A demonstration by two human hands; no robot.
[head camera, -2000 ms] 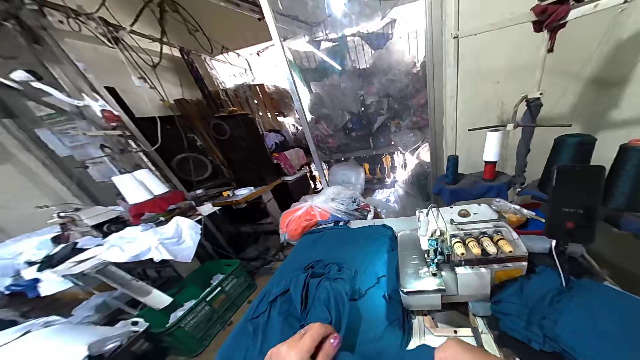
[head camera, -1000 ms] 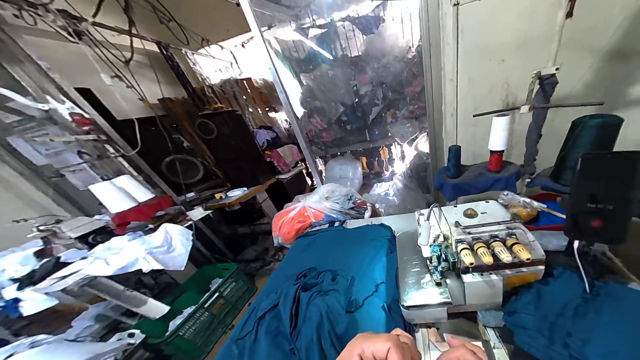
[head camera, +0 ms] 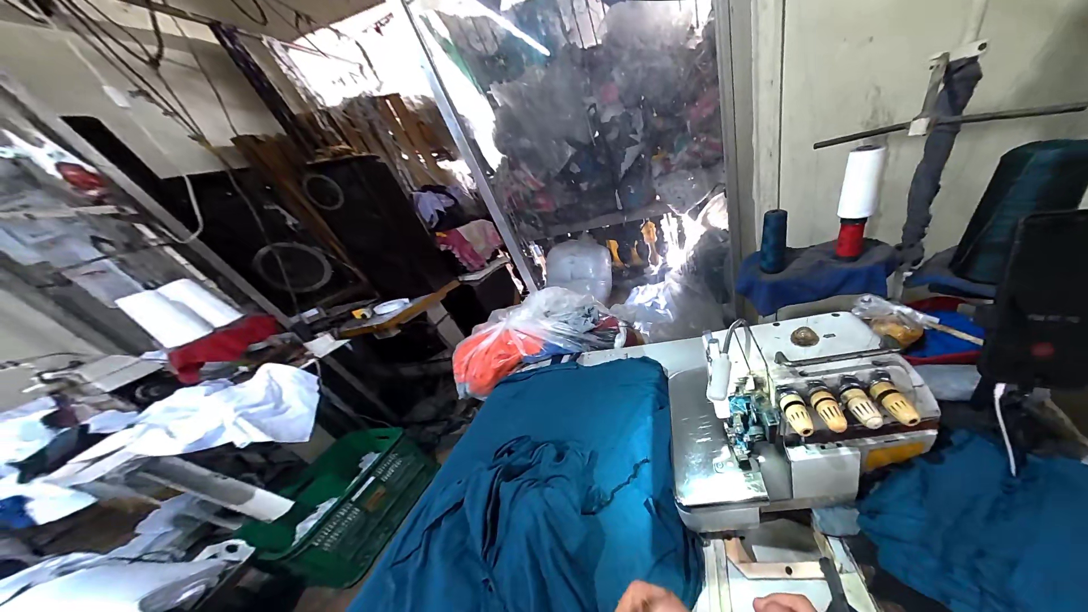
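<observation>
Only the tops of my two hands show at the bottom edge, their fingers mostly out of view. My left hand [head camera: 651, 597] is by the lower right edge of a pile of teal fabric [head camera: 578, 408]. Just right of it, my right hand [head camera: 784, 603] is below an overlock sewing machine [head camera: 816, 382], near the open metal frame under its bed. Whether either hand holds anything is hidden. A crumpled teal piece [head camera: 531, 501] lies on top of the pile. More teal fabric [head camera: 986, 518] is heaped right of the machine.
A green plastic crate [head camera: 374, 501] stands on the floor at left, beside a machine table with white cloth [head camera: 246, 408]. A plastic bag with orange contents [head camera: 510, 344] lies behind the pile. Thread cones [head camera: 860, 183] and a phone [head camera: 1041, 297] are at right.
Both hands have moved lower, so less of them shows. Two seconds ago my left hand was over the teal fabric; it has since moved right. The view has shifted slightly.
</observation>
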